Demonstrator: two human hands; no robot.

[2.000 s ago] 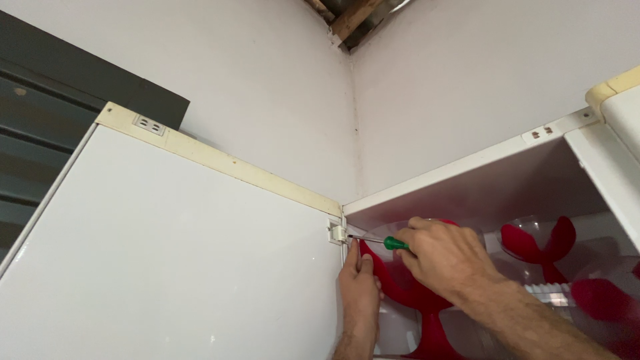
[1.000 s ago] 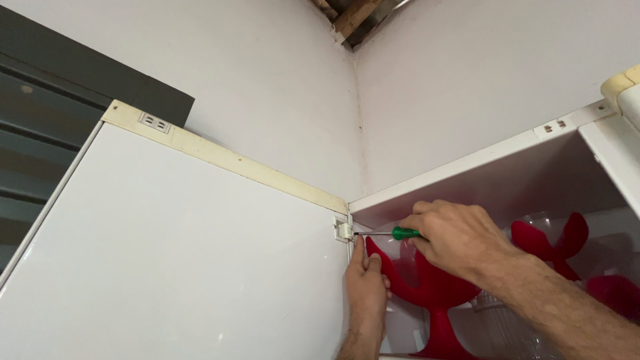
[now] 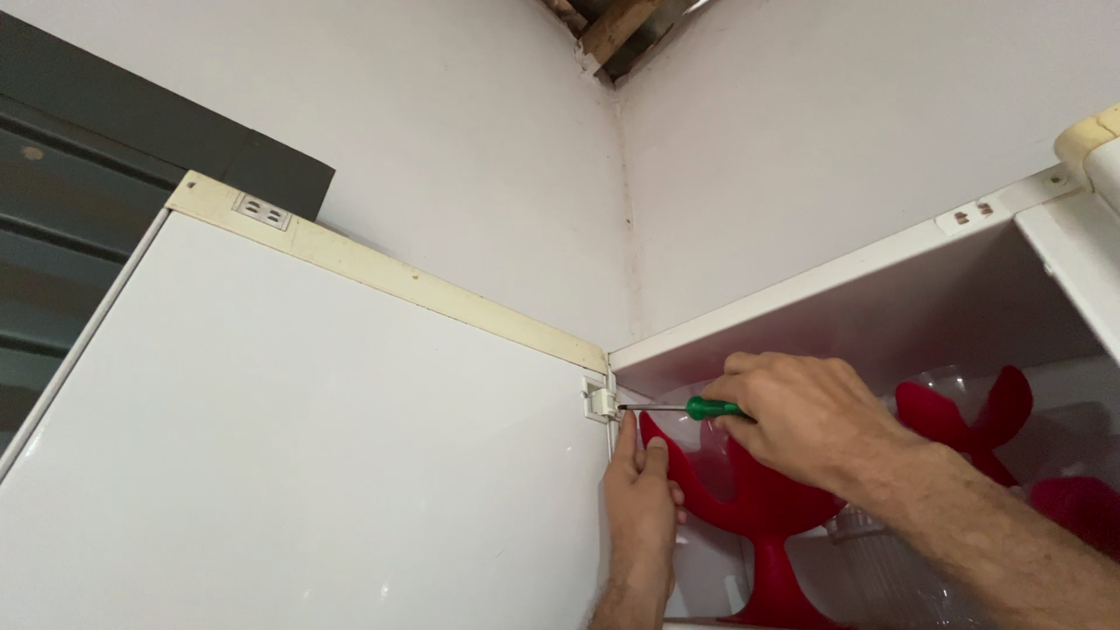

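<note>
A white cabinet door [image 3: 350, 437] stands swung out at the left, joined to the cabinet by a white hinge [image 3: 600, 400]. My right hand [image 3: 796, 420] grips a screwdriver with a green handle [image 3: 713, 408]. Its metal shaft lies about level and points left, with the tip at the cabinet side of the hinge. Just below the hinge is my left hand [image 3: 643, 490], its index finger raised to the tip and its thumb beside it. Whether the left fingers pinch a small part or a screw cannot be seen.
Inside the cabinet, behind my hands, stand a large red stemmed object [image 3: 770, 542], another red one [image 3: 962, 424] and clear ribbed containers [image 3: 884, 560]. The cabinet's top edge [image 3: 831, 271] runs up to the right. Dark slatted panels [image 3: 61, 227] lie beyond the door at far left.
</note>
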